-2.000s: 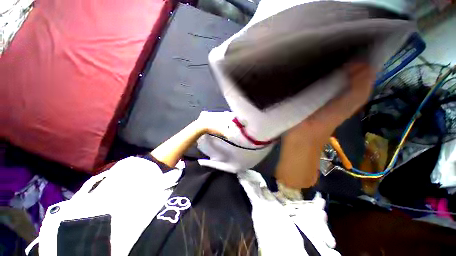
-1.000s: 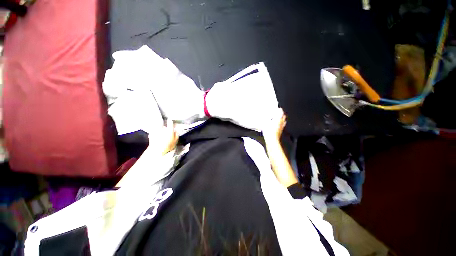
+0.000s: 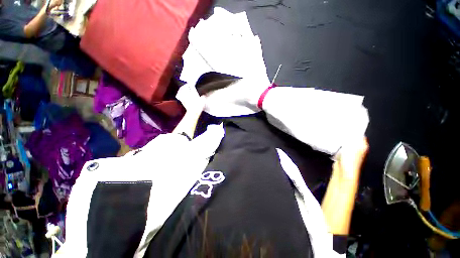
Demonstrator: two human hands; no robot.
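A bundle of pale panels (image 3: 315, 113) lies along the near edge of the black cloth-covered table (image 3: 323, 55). A red tie strip (image 3: 264, 96) gathers it at the middle, and both ends fan out. A dark layer shows in its left part. My left hand (image 3: 191, 99) holds the lower edge of the left part; its fingers are overexposed and hard to make out. My right hand (image 3: 353, 149) grips the right end's lower corner, with some fingers hidden.
A steam iron (image 3: 402, 174) stands at the right, with blue and yellow hoses (image 3: 438, 225). A red-covered table (image 3: 138, 40) is at the upper left. Purple-and-white garments (image 3: 63, 146) lie on the floor at the left. Another person's arm (image 3: 38, 22) shows at the top left.
The bundle was raised and tilted two seconds ago, then lay on the table. The view has since turned, so the bundle slants down to the right. Both hands stay at its ends.
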